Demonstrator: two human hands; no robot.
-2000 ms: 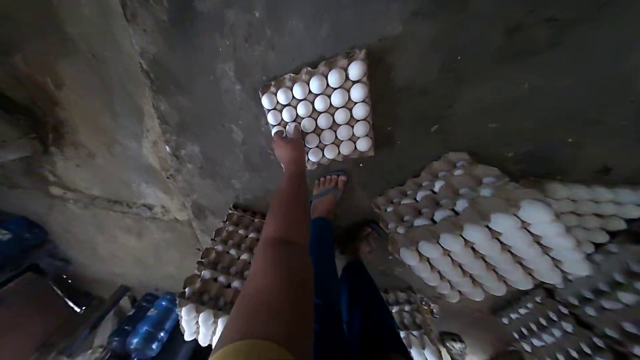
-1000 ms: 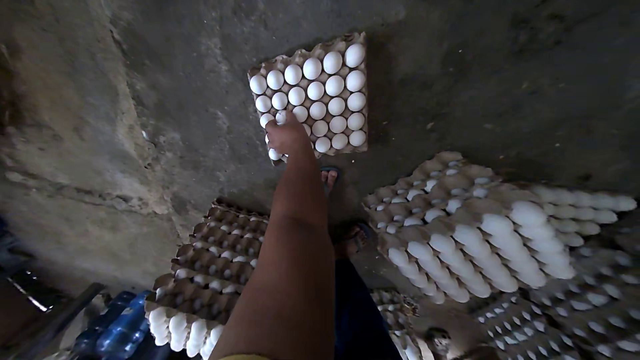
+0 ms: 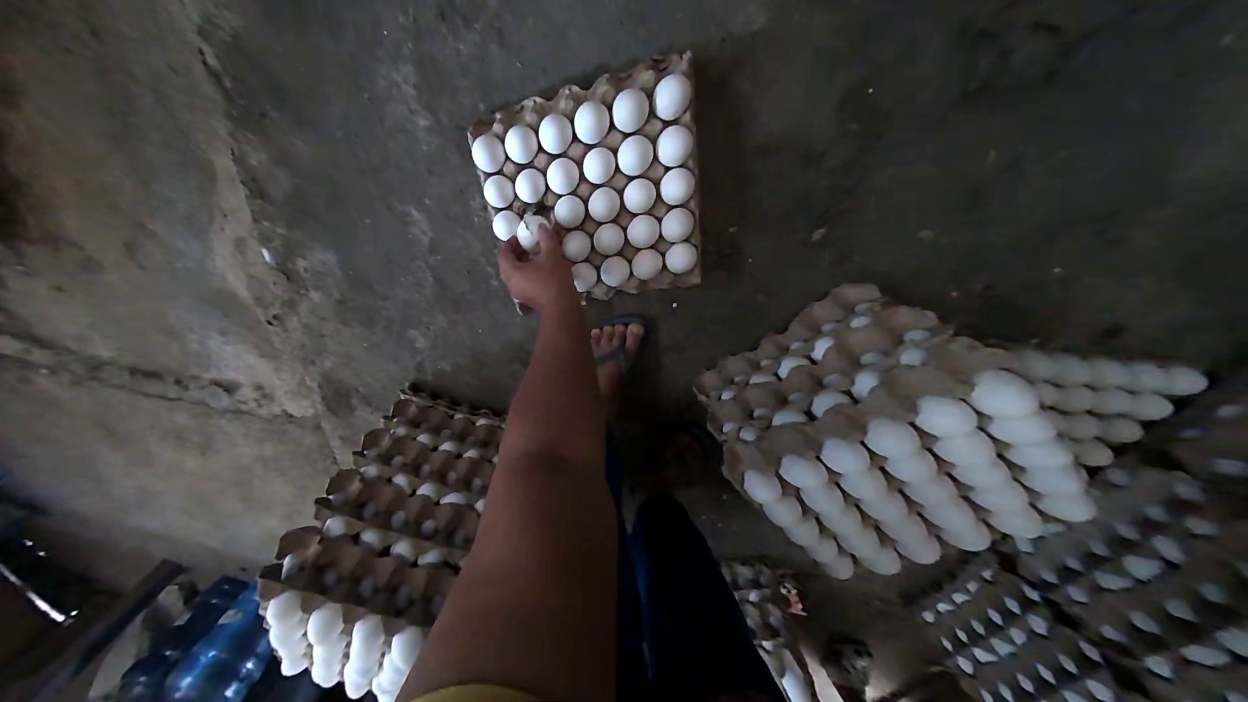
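My left hand (image 3: 536, 268) reaches out over the near left part of a cardboard egg tray (image 3: 697, 255) lying on the floor. Its fingertips close around a white egg (image 3: 532, 232) in the second column from the left; a small dark patch shows just beyond that egg. White eggs (image 3: 604, 204) fill the visible cups around it, and my fingers cover part of the tray's near left corner. My right hand is out of view.
Stacked trays with white eggs (image 3: 946, 414) stand at the right. More layered egg trays (image 3: 409, 512) rise at lower left, near blue plastic bottles (image 3: 219, 643). A sandalled foot (image 3: 616, 343) is just below the floor tray. The concrete floor (image 3: 370, 195) has cracks.
My left hand stays at the near left part of the tray, with its fingers now around an egg in the second column. The view has shifted somewhat.
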